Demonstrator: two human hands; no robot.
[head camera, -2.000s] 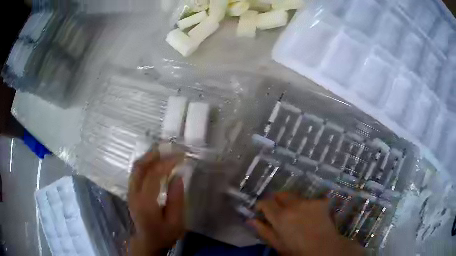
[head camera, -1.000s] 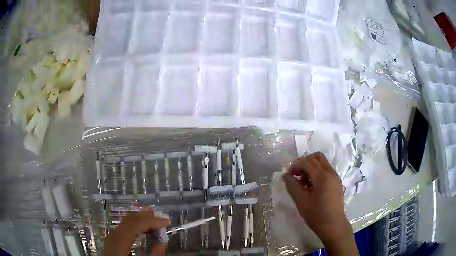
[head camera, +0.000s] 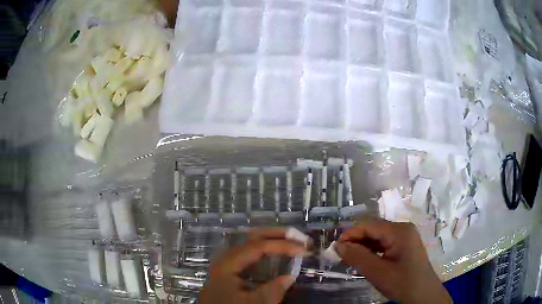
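My left hand (head camera: 261, 264) is over the front of the clear parts tray (head camera: 238, 157) and holds a white piece (head camera: 297, 238) at its fingertips. My right hand (head camera: 386, 255) is just right of it and pinches a small white tab (head camera: 330, 253). The hands are close but apart. A slim rod (head camera: 330, 275) shows below and between them; whether a hand holds it I cannot tell. Slim rod-like parts (head camera: 248, 193) stand in a row in the tray. The left clear tray holds several fat white blocks (head camera: 129, 274).
A white compartment tray (head camera: 315, 138) lies behind the clear trays. Cream foam pieces (head camera: 134, 101) lie in a bag at the back left. White paper scraps (head camera: 421, 193) are scattered on the right, with a black loop (head camera: 510, 181) and a black phone (head camera: 532, 172) beyond.
The view has swung right, then slightly back left. My right hand has moved from the paper scraps to beside my left hand, with a small white tab in its fingers.
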